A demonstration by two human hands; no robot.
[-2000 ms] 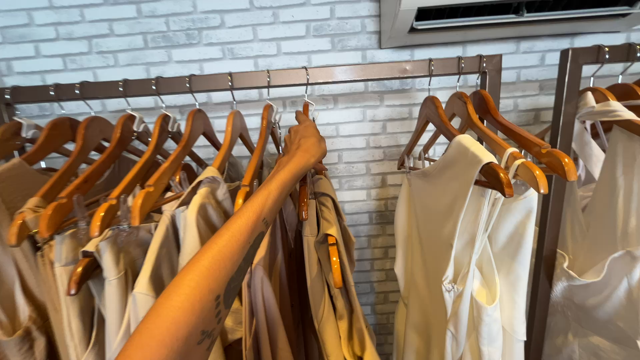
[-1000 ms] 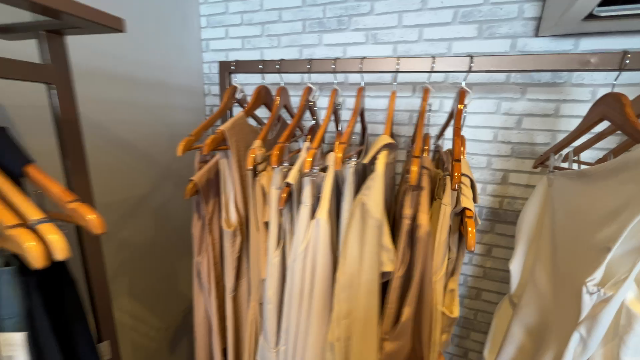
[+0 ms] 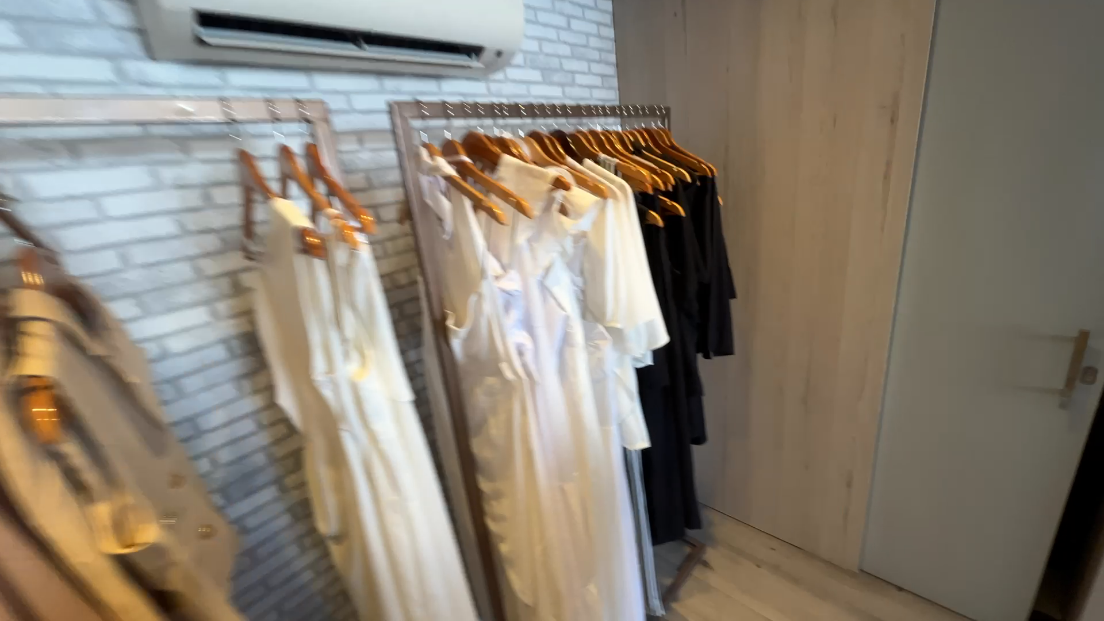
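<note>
Neither of my hands shows in the head view now. White and cream garments (image 3: 362, 414) hang on wooden hangers (image 3: 302, 185) from the left metal clothes rack (image 3: 172, 110). At the lower left edge, a beige buttoned garment (image 3: 129, 397) hangs close to the camera, slightly blurred. A second rack (image 3: 448, 362) holds long white dresses (image 3: 535, 431) at its near end. Black garments (image 3: 673, 362) hang at its far end, also on wooden hangers.
A wall air conditioner (image 3: 345, 30) sits above the racks on the white brick wall (image 3: 112, 181). Wood panelling (image 3: 776, 216) stands to the right, beside a grey door (image 3: 983, 259) with a wooden handle (image 3: 1075, 366). Light wood flooring (image 3: 768, 573) lies below.
Two seconds ago a hand gripped a hanger's top at the left rack; that hand is out of view now. The view has swung left, then far right.
</note>
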